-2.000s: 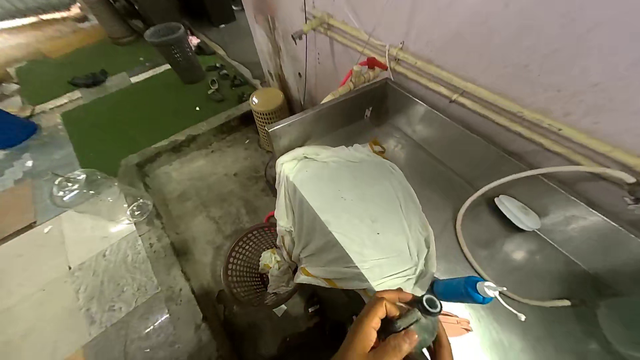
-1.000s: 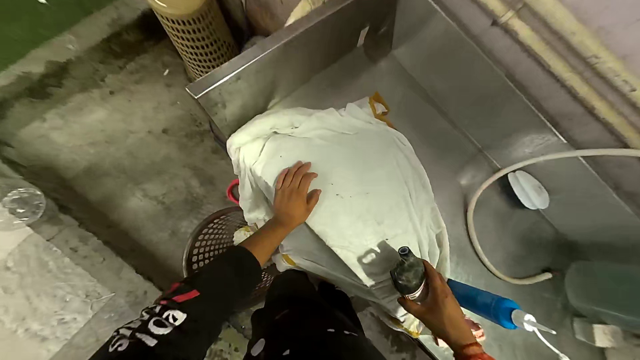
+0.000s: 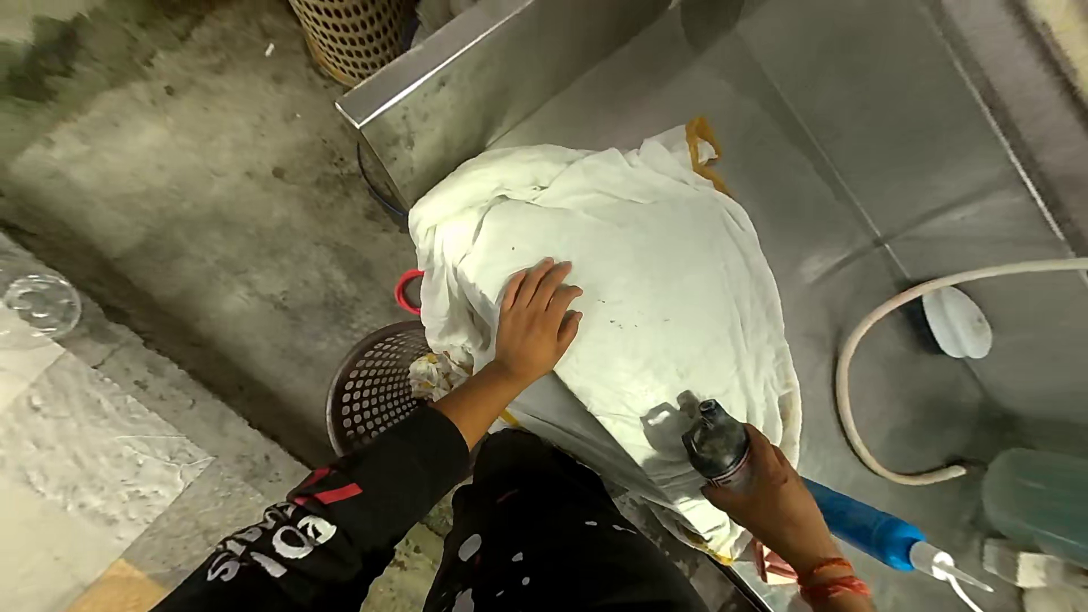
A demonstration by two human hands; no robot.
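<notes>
White cloth (image 3: 646, 255) with a few small dark specks lies spread over the near edge of a stainless steel sink (image 3: 816, 161). My left hand (image 3: 535, 327) rests flat on it, palm down, fingers apart. In my right hand (image 3: 765, 484) is a dark bottle (image 3: 716, 438) with a narrow open neck, held over the lower right part of the cloth. A blue bottle (image 3: 867, 520) with a white nozzle lies beside my right wrist. An orange-brown strip (image 3: 703, 153) shows at the cloth's far corner.
A pale hose (image 3: 850, 365) curves through the sink, near a white oval brush or scrubber (image 3: 958, 323). A greenish translucent container (image 3: 1037, 501) stands at the right. Left of the cloth are a brown perforated basket (image 3: 374, 387) and a red handle (image 3: 408, 291). A beige basket (image 3: 353, 34) stands behind.
Two seconds ago the dark bottle was at the cloth's near edge; my left hand has since come to lie flat on the cloth. The view has tilted down and moved closer.
</notes>
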